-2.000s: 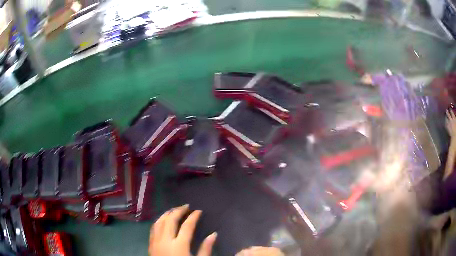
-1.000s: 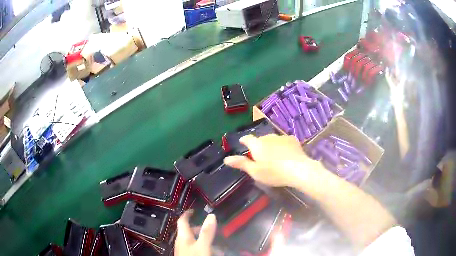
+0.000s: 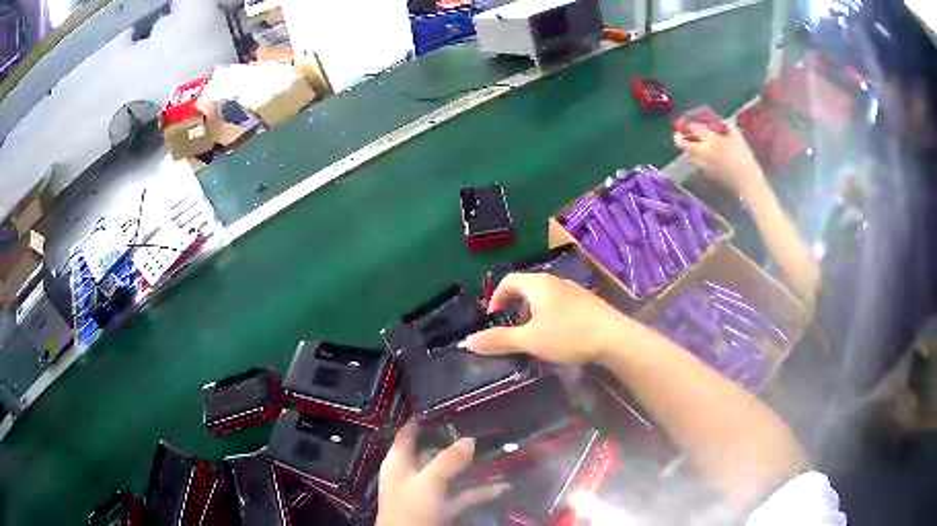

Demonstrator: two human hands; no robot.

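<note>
Palm-sized radios with black backs and red rims [image 3: 334,378] lie in a loose, partly stacked pile in front of me. My right hand [image 3: 550,321] reaches in from the right over the top of the pile. Its thumb and fingers are curled at a black radio's edge [image 3: 442,321]; whether they grip it is unclear. My left hand [image 3: 437,485] is at the bottom, cut off by the picture's edge, fingers apart beside a dark radio [image 3: 514,426]. I see nothing held in it. The lower right of the pile is blurred by glare.
Two open cardboard boxes [image 3: 786,293] of purple cylinders [image 3: 647,231] stand to the right. One radio [image 3: 486,216] lies alone on the green belt [image 3: 339,216], and a red one [image 3: 651,95] farther off. Another person's hand [image 3: 724,154] holds a red radio. Cartons [image 3: 277,98] lie beyond.
Since two seconds ago the view has turned right. My right hand has come over the pile, and its fingers have curled more since one second ago. Another person's hand has appeared with a red radio.
</note>
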